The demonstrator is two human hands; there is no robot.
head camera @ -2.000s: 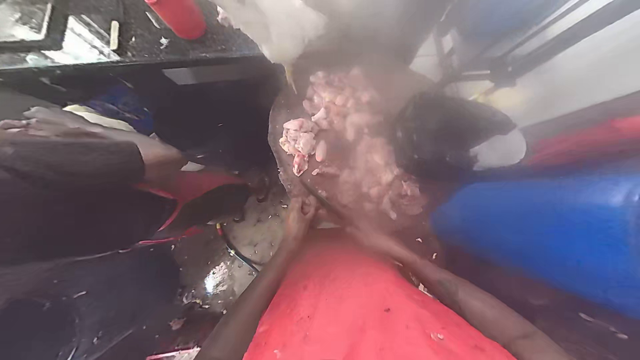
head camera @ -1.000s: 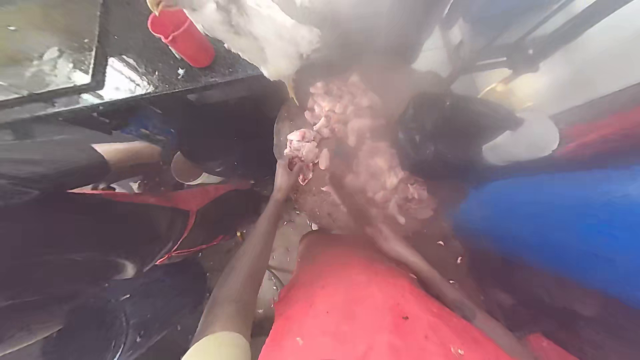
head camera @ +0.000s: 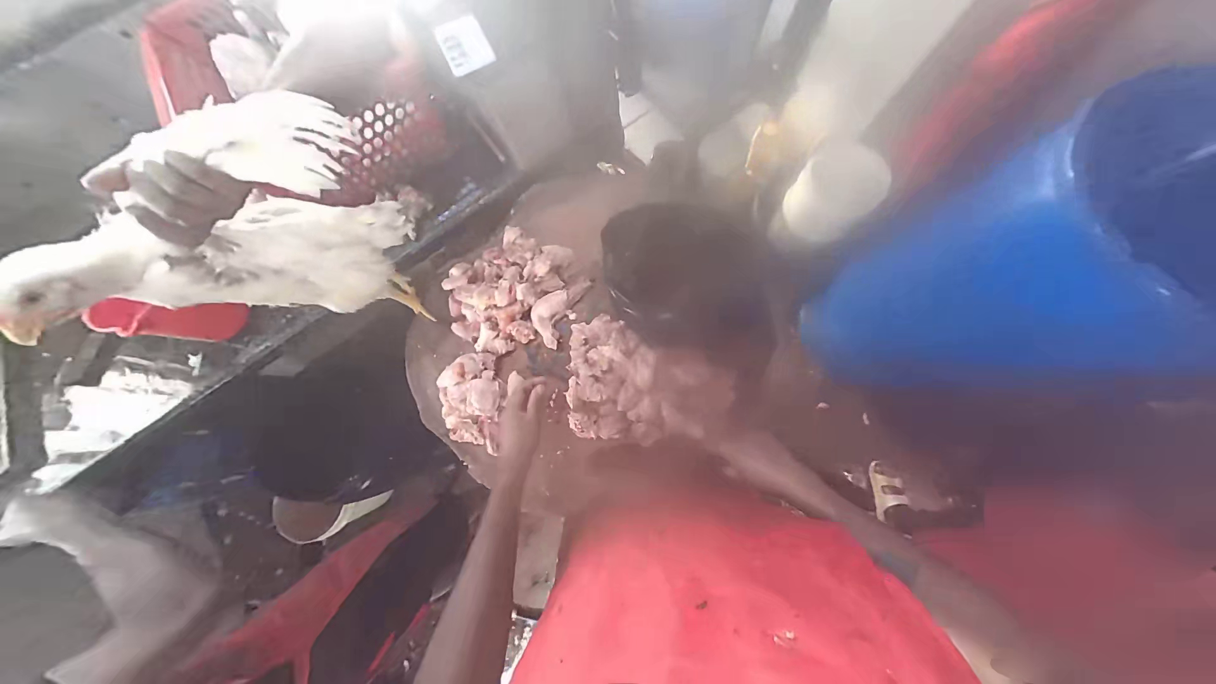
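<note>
Raw chicken pieces (head camera: 503,290) lie in heaps on a round chopping block (head camera: 432,356). My left hand (head camera: 524,408) is at the block's near left part, beside a small heap of pieces (head camera: 470,399); whether its fingers grip anything is unclear. My right hand (head camera: 698,404) is blurred at the right edge of another heap of meat (head camera: 608,380), and what it holds cannot be made out.
At upper left, another person's hand (head camera: 180,195) holds a live white chicken (head camera: 285,256) over a counter with a red perforated crate (head camera: 385,142). A dark container (head camera: 674,266) adjoins the block. A blue barrel (head camera: 988,294) lies at right, a white container (head camera: 836,190) beyond.
The view has shifted, bringing the counter's crate and chicken into sight. My left hand has moved from the left heap to its right side. The chicken pieces now form more separate heaps.
</note>
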